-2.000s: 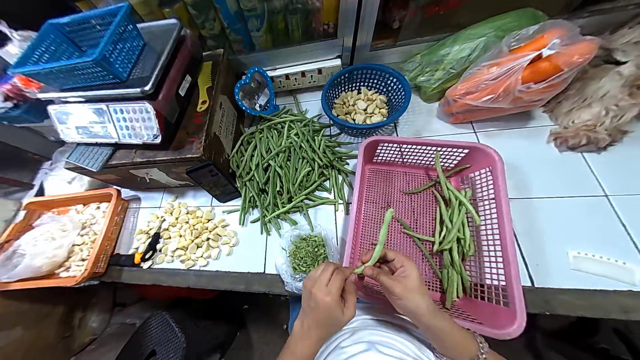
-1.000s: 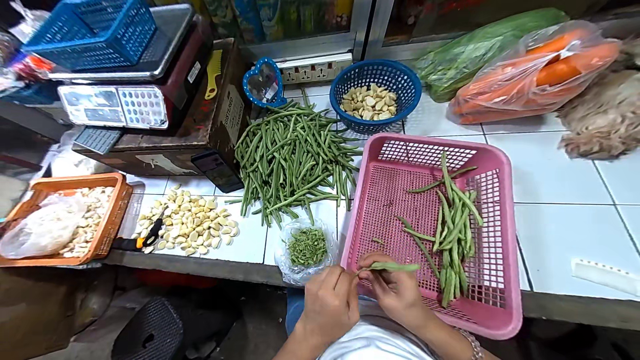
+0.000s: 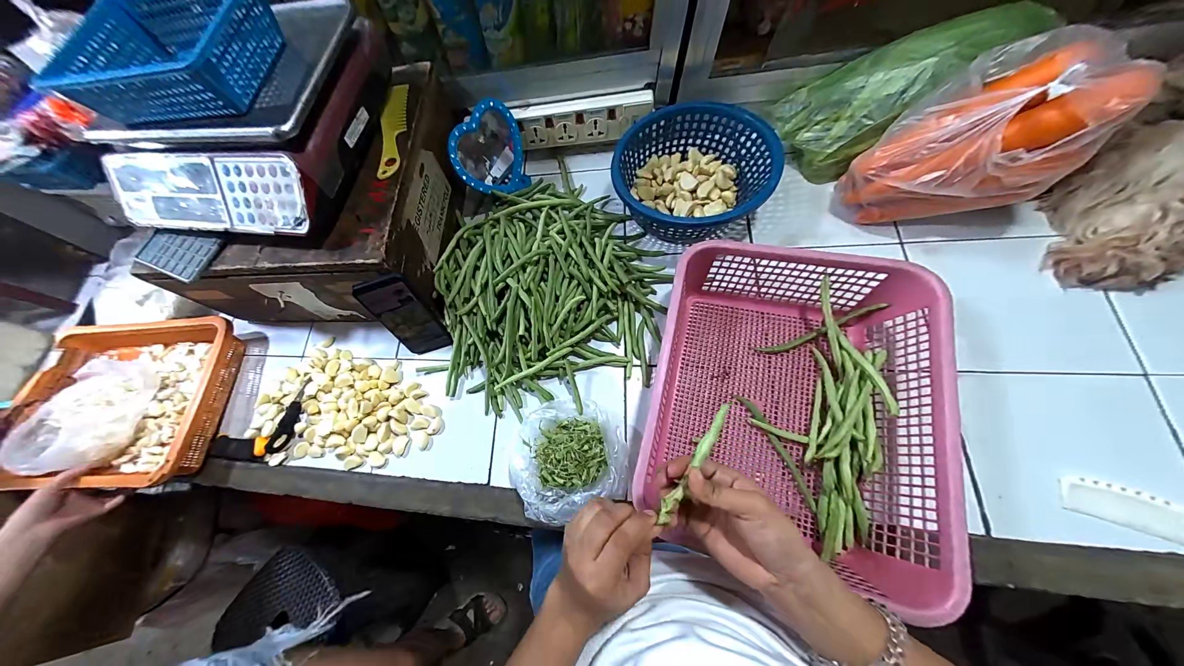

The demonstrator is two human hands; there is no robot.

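My right hand (image 3: 740,518) holds a green bean pod (image 3: 703,449) over the near left edge of a pink plastic basket (image 3: 942,388). My left hand (image 3: 606,555) pinches the pod's lower end; the pod slants upward from the fingers. Several green beans (image 3: 846,416) lie in the basket's right half. A large pile of green beans (image 3: 546,287) rests on the white tiles to the left. Small green trimmings (image 3: 569,453) fill a clear plastic bag (image 3: 536,499) beside my left hand.
Peeled garlic cloves (image 3: 370,412) and a knife (image 3: 282,430) lie left, near an orange basket (image 3: 222,370) touched by another person's hand (image 3: 55,509). Behind stand a blue colander (image 3: 698,227), bagged carrots (image 3: 971,157), a scale (image 3: 203,190) and a phone (image 3: 402,313).
The pod between my hands was nearly level one second ago and now slants upward. Another person's hand has appeared at the orange basket on the left.
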